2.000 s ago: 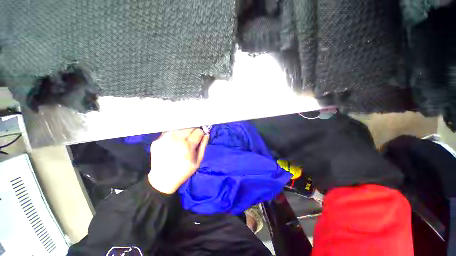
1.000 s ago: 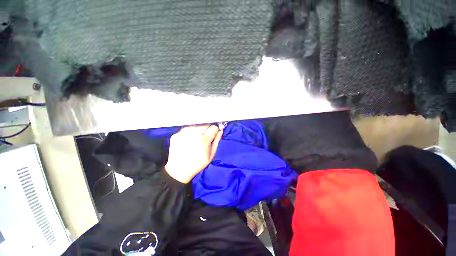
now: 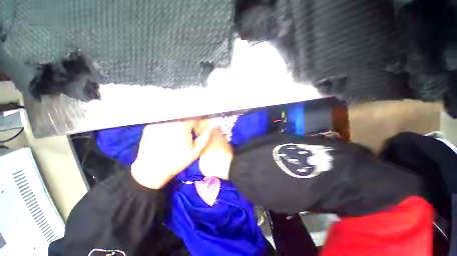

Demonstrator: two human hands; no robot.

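Note:
Bright blue cloth (image 3: 215,220) lies in the lap below the table edge. My left hand (image 3: 165,150) is over the cloth, its fingers partly under the table edge. My right hand (image 3: 216,152) meets it from the right, fingertips close together. A white dotted piece, perhaps tissue or cloth (image 3: 229,125), shows by the right fingers. A small pink piece (image 3: 208,190) hangs below the hands against the blue cloth. Glare and overlap hide what the fingers hold.
Large grey-black mesh fabric panels (image 3: 135,45) lie on the glaring white tabletop (image 3: 165,107) above the lap. An open under-table drawer or tray (image 3: 299,120) with a blue edge is at the right. A white vented box (image 3: 30,205) stands at the lower left.
My right hand has come into view from the right and met the left. The blue cloth hangs lower and wider. The pink piece, the dotted piece and the blue-edged tray now show.

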